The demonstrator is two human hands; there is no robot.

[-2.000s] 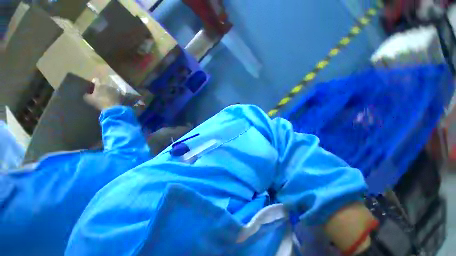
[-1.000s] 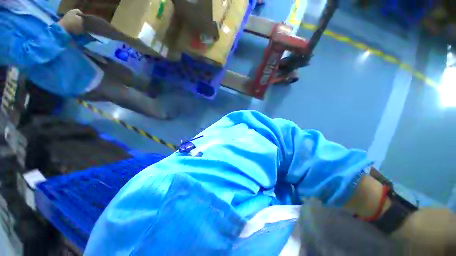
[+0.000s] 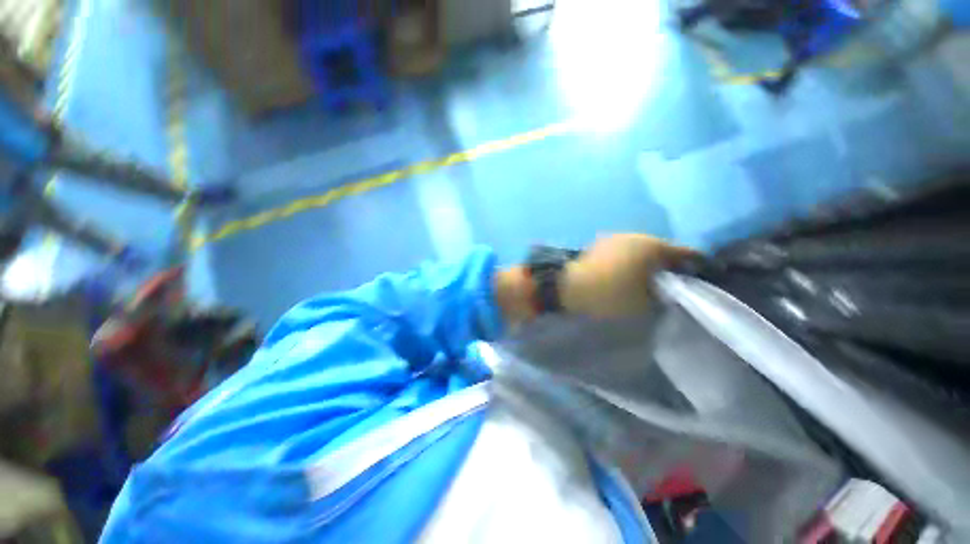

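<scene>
My left hand (image 3: 617,276), blurred and with a dark watch on its wrist, is closed on the near edge of glossy black blister trays (image 3: 851,298). The trays run off to the right edge of the picture. A limp whitish-grey foam sheet (image 3: 734,372) hangs from the same hand and drapes below and beside the trays. The fingertips are hard to make out. My right hand is not in view.
Blue floor with a yellow tape line (image 3: 394,175) lies ahead. Blurred brown cartons and a blue stool-like object (image 3: 346,64) stand at the top. A red, blurred object (image 3: 154,329) is at the left. Red and white items (image 3: 867,512) show at the bottom right.
The view has swung away from the cartons and the other worker. My left hand has come from the lower right edge towards the middle, and the black trays and foam sheet now show clearly.
</scene>
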